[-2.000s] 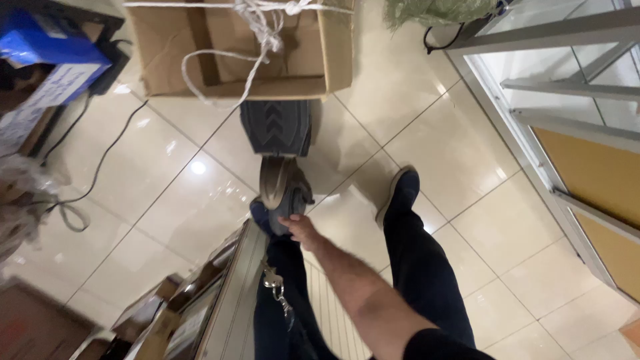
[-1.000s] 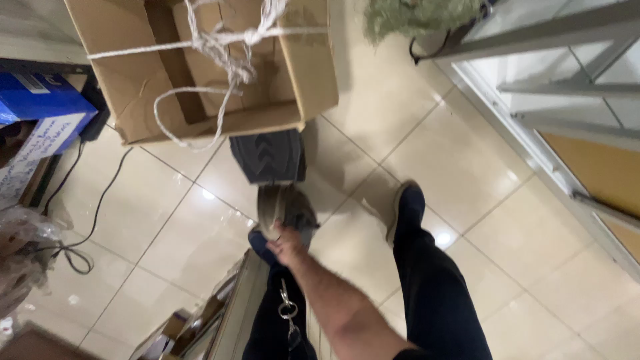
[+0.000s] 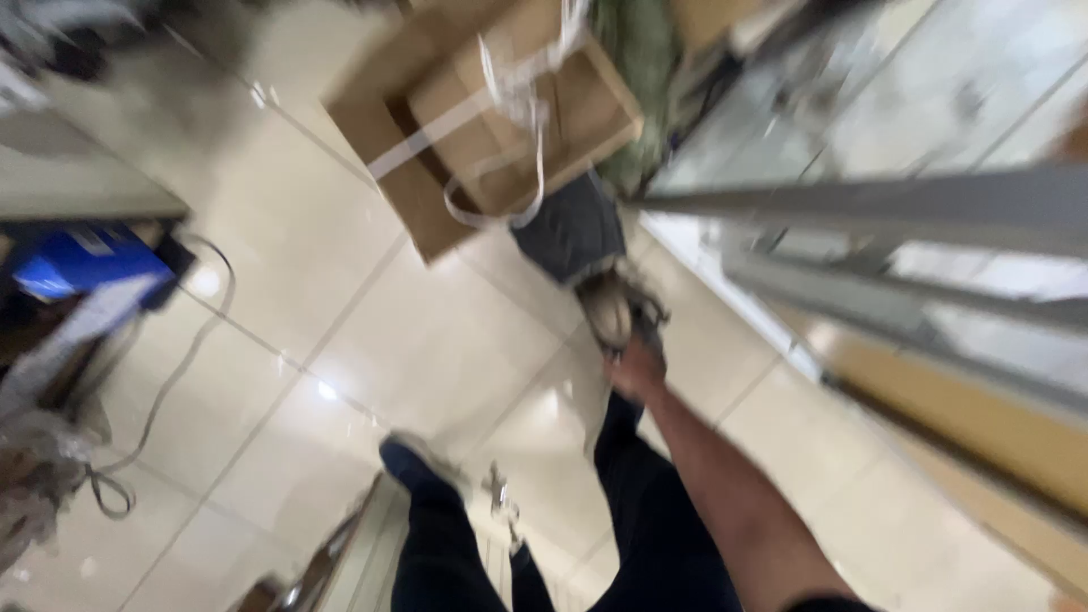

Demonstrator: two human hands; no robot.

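Note:
My right hand (image 3: 637,370) is closed around a dark handle-like part of a blurred grey-brown object (image 3: 614,310), low in front of my right leg. A flat dark-grey part with a ridged pattern (image 3: 574,229) joins or touches its far end; the blur hides which. Beyond, a brown cardboard box (image 3: 616,110) overlaps the flat part's edge. White string (image 3: 518,98) is knotted across the open box, with a loop hanging over its near side. My left hand is outside the view.
A glass display case with metal framing (image 3: 765,200) lines the right. At left, a blue package (image 3: 89,263) sits on a shelf, and a dark cable (image 3: 191,357) curls over the tiled floor (image 3: 340,323). A metal clip with keys or rings (image 3: 501,501) hangs between my legs.
The view has swung strongly. My right hand, the held object and the box now lie closer to the glass case. My feet have shifted on the tiles.

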